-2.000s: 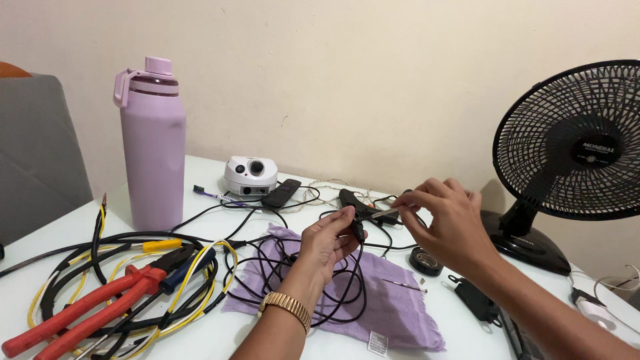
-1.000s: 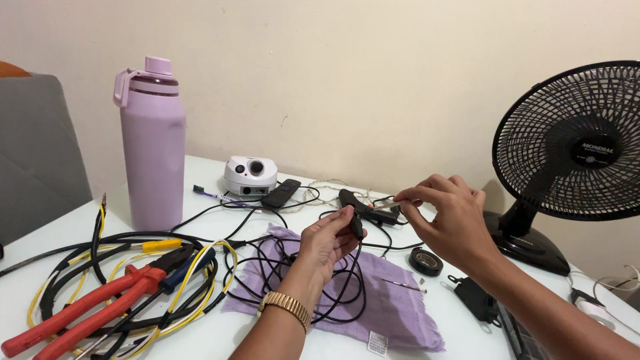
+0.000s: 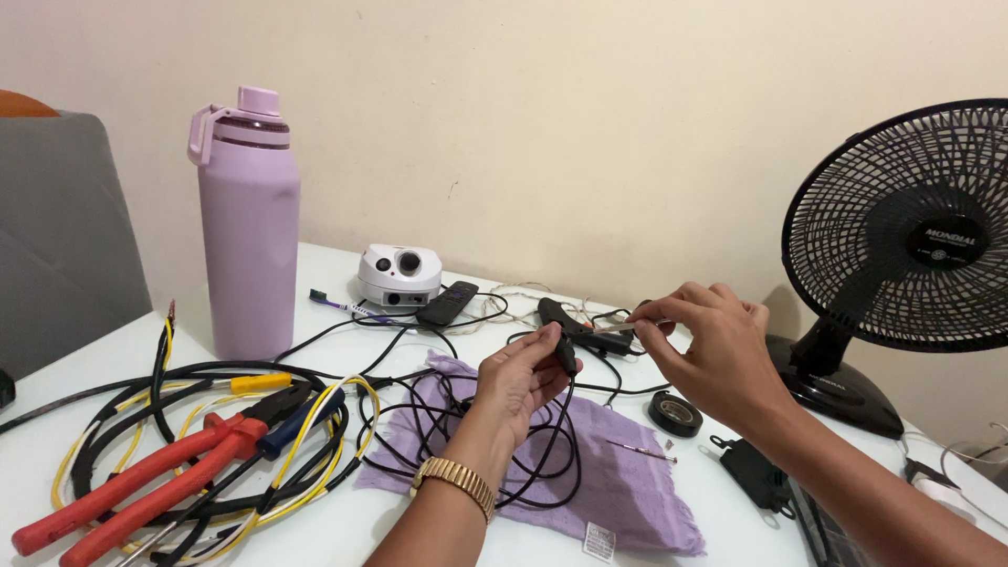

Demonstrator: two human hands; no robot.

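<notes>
Above a purple cloth (image 3: 622, 488), my left hand (image 3: 520, 378) grips a black cable connector (image 3: 565, 354) between thumb and fingers. A black cable (image 3: 571, 429) runs down from it into loose coils on the cloth. My right hand (image 3: 709, 354) pinches a thin metal tool (image 3: 618, 328) with thumb and index finger, its far end pointing toward the connector; whether they touch I cannot tell. Behind the hands lies a black device with a curved body (image 3: 563, 315). A small precision screwdriver (image 3: 642, 450) rests on the cloth, and a roll of black tape (image 3: 675, 414) sits beside it.
At left are red-handled pliers (image 3: 157, 480), a blue-handled screwdriver (image 3: 299, 425), coiled cables (image 3: 87, 449) and a purple bottle (image 3: 250, 252). Farther back are a white device (image 3: 400, 276), a remote control (image 3: 447, 304) and a toothbrush (image 3: 346, 306). A black fan (image 3: 843, 402) and black plastic part (image 3: 752, 472) are at right.
My right hand has shifted slightly, and the thin metal tool shows more clearly than one second ago. My left hand keeps its hold on the connector.
</notes>
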